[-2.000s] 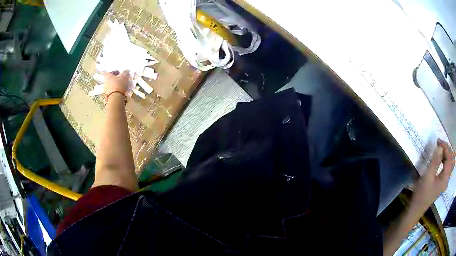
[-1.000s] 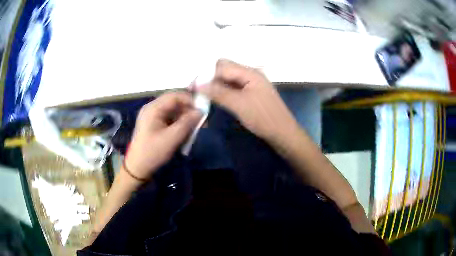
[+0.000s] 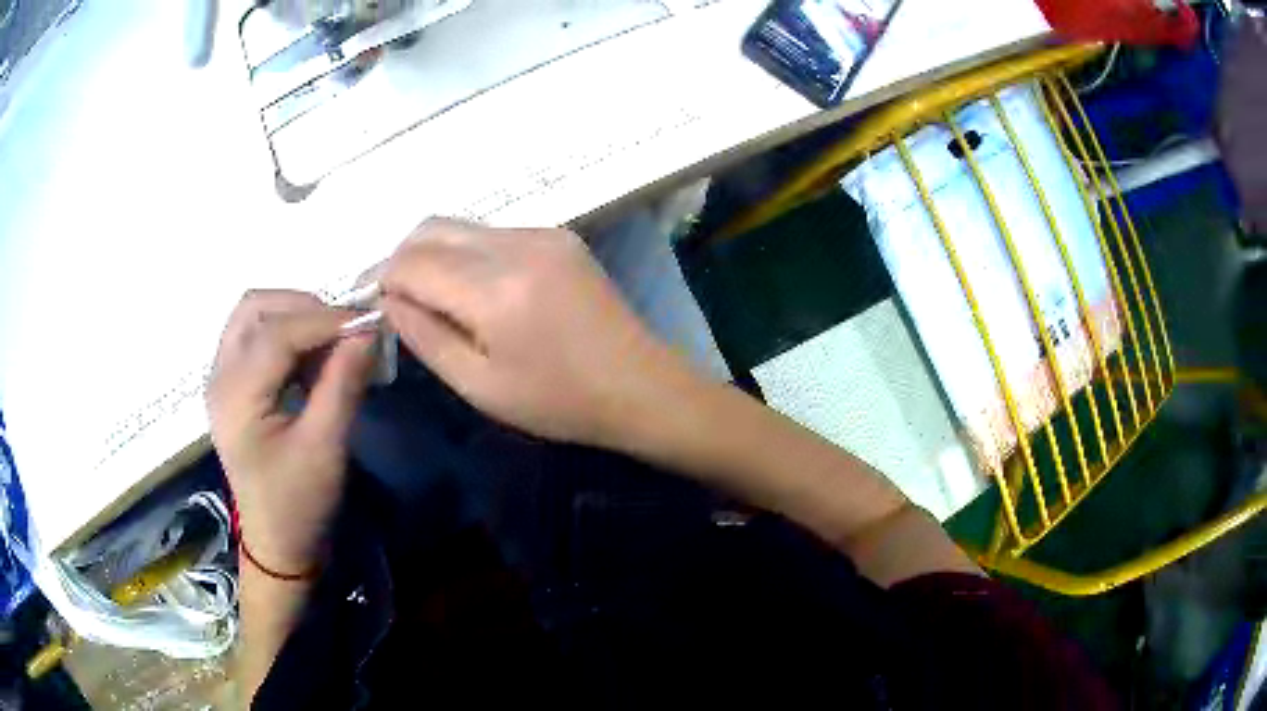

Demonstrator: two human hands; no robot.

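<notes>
A small white folded piece (image 3: 364,322) is pinched between the fingertips of both hands, over the front edge of the white table. My left hand (image 3: 289,403) grips it from the left, thumb and forefinger together. My right hand (image 3: 507,327) grips it from the right, and its fingers hide part of the piece. A short end hangs below the fingertips. A bundle of white tape (image 3: 181,611) hangs at the lower left, beside my left wrist.
The white table (image 3: 139,250) has a printed ruler along its front. The machine bed plate (image 3: 375,84) is at the top. A smartphone (image 3: 820,42) lies near the table edge. A yellow wire basket (image 3: 1142,340) holds a pale blue packet (image 3: 945,264) at right. A brown board (image 3: 132,678) shows lower left.
Both hands stay together on the white piece. The view has turned right, so the basket and phone show more fully and the pile of white pieces is out of view.
</notes>
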